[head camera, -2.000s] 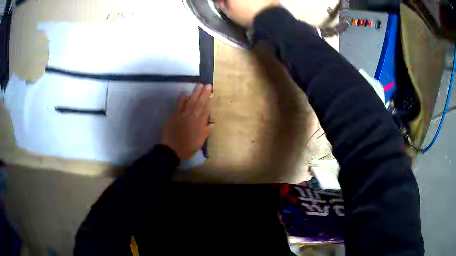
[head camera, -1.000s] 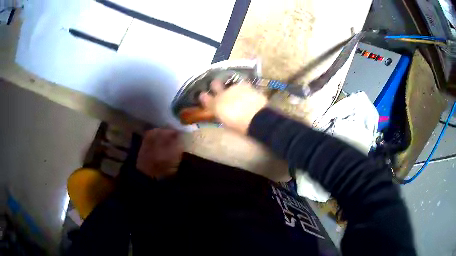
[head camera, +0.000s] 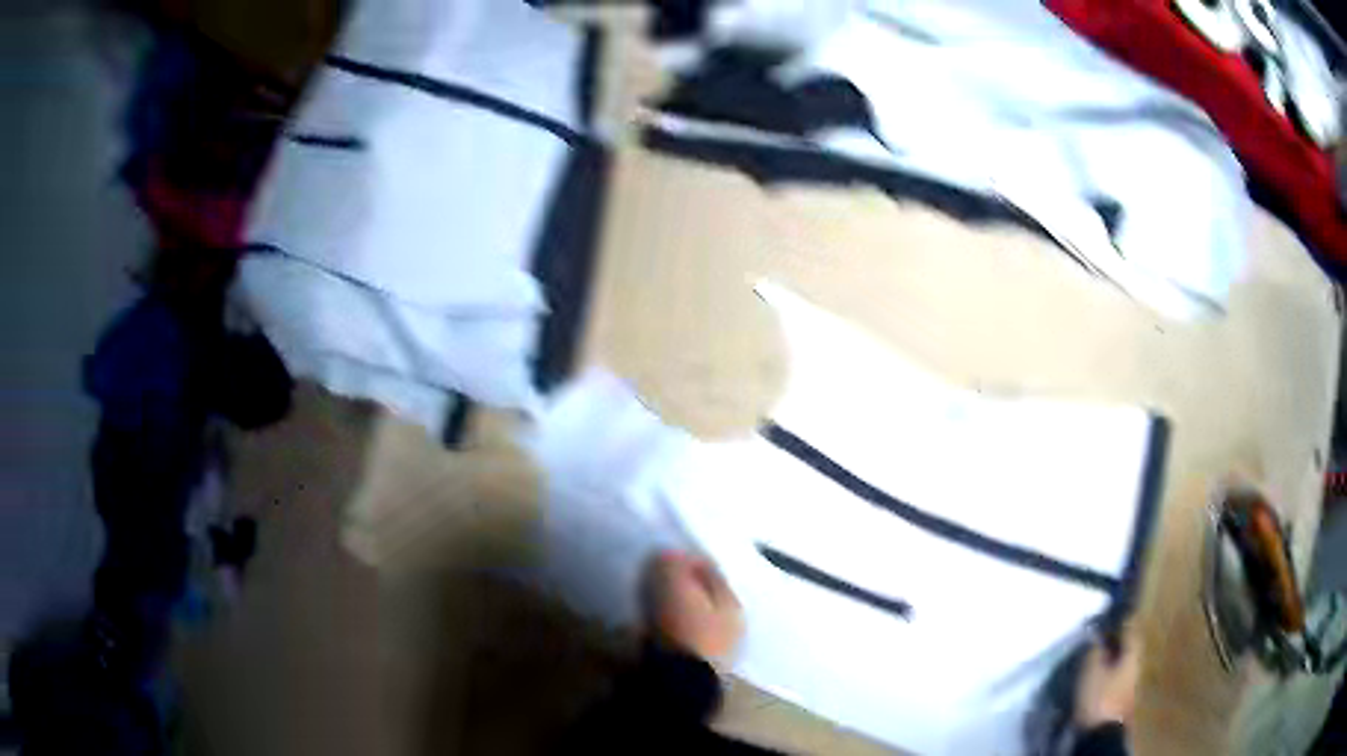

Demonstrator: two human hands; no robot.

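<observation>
A white garment panel (head camera: 946,458) with a long black line, a short black line and a black band at its right end lies in front of me. My left hand (head camera: 694,609) holds its near left edge. My right hand (head camera: 1105,679) is at its lower right corner by the black band, where the cloth is gathered up; it is blurred and partly hidden. The steam iron (head camera: 1265,569) with an orange-brown handle stands apart at the right edge of the table, held by no hand.
Finished white panels (head camera: 429,192) with black lines hang over the table's left edge. A stack of layered black and white pieces (head camera: 1034,133) lies at the far side. Red cloth (head camera: 1197,104) is behind it. Dark and blue cloth (head camera: 141,384) is at the left.
My right hand has let go of the iron, now at the right, and moved to the panel's corner. My left hand now holds the panel's near edge. The view has swung left.
</observation>
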